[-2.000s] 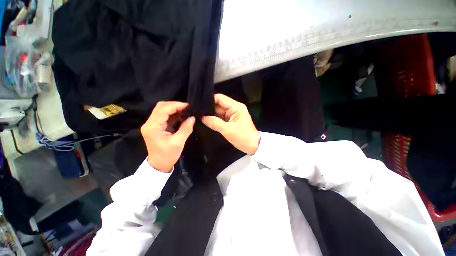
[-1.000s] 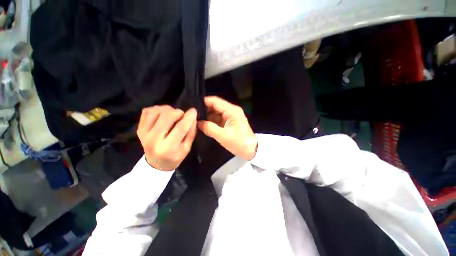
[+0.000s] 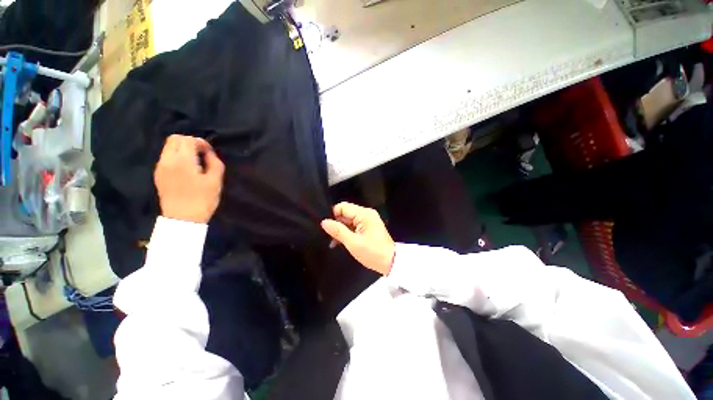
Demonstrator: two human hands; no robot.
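Observation:
A large black garment panel (image 3: 258,117) lies over the left part of the white table and hangs over its front edge. Its long seam edge runs up to the presser foot area (image 3: 291,25) at the top, beside yellow-black marks. My left hand (image 3: 188,178) grips a fold of the cloth at its left-middle; the fingertips are partly hidden. My right hand (image 3: 360,236) pinches the edge of the cloth just below the table's front edge.
The white table (image 3: 406,129) and beige machine bed (image 3: 391,27) extend right. A red plastic crate (image 3: 582,125) with black cloth stands at the right. Cardboard with yellow tape (image 3: 129,43), a blue rod (image 3: 11,109) and clear plastic bags (image 3: 47,176) are at the left.
My left hand has moved left and up, away from my right hand, pulling the cloth wide. My right hand is slightly lower. The view has shifted, showing the needle area.

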